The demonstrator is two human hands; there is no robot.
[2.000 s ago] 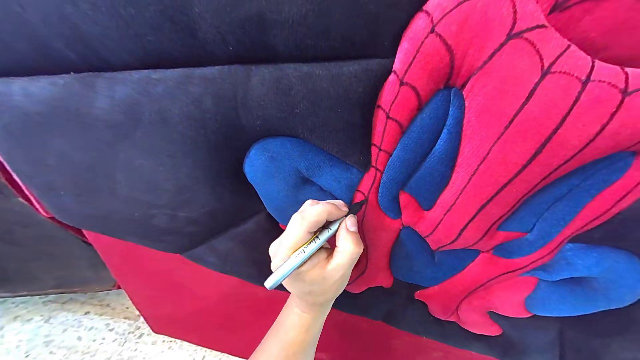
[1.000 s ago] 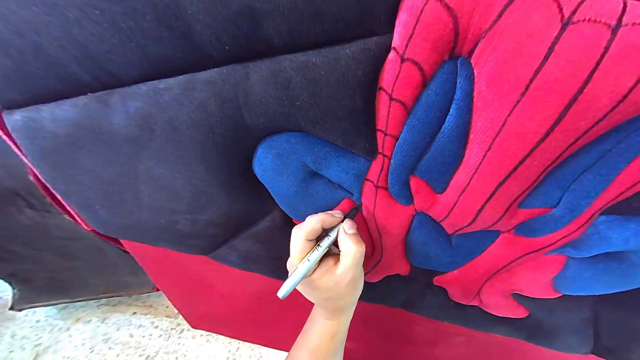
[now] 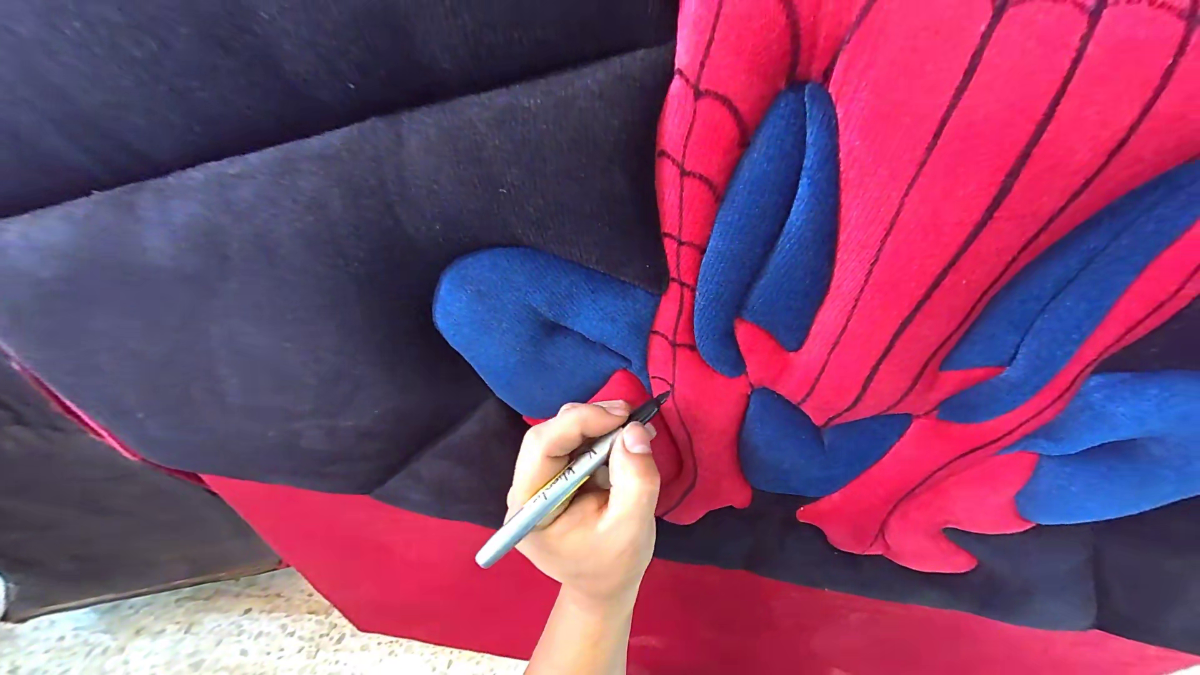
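Near the lower middle of the head view, my left hand [image 3: 595, 497] grips a grey felt-tip marker [image 3: 539, 516] between thumb and fingers. Its black tip points up and right and meets, or nearly meets, a narrow red limb [image 3: 682, 309] of a padded red and blue fabric figure. Black web lines run along and across this limb. Left of it lies a rounded blue fabric part [image 3: 516, 328]; a folded blue part [image 3: 773, 225] is to its right. Long black lines cross the broad red body [image 3: 937, 187]. My right hand is out of view.
Dark padded fabric panels [image 3: 281, 309] surround the figure on the left and below. A red fabric border [image 3: 375, 553] runs along the bottom. Speckled flooring [image 3: 216, 623] shows at the lower left, beside another dark panel [image 3: 112, 506].
The view has shifted and turned somewhat. My left hand keeps hold of the marker, with its tip around the lower part of the same narrow red limb.
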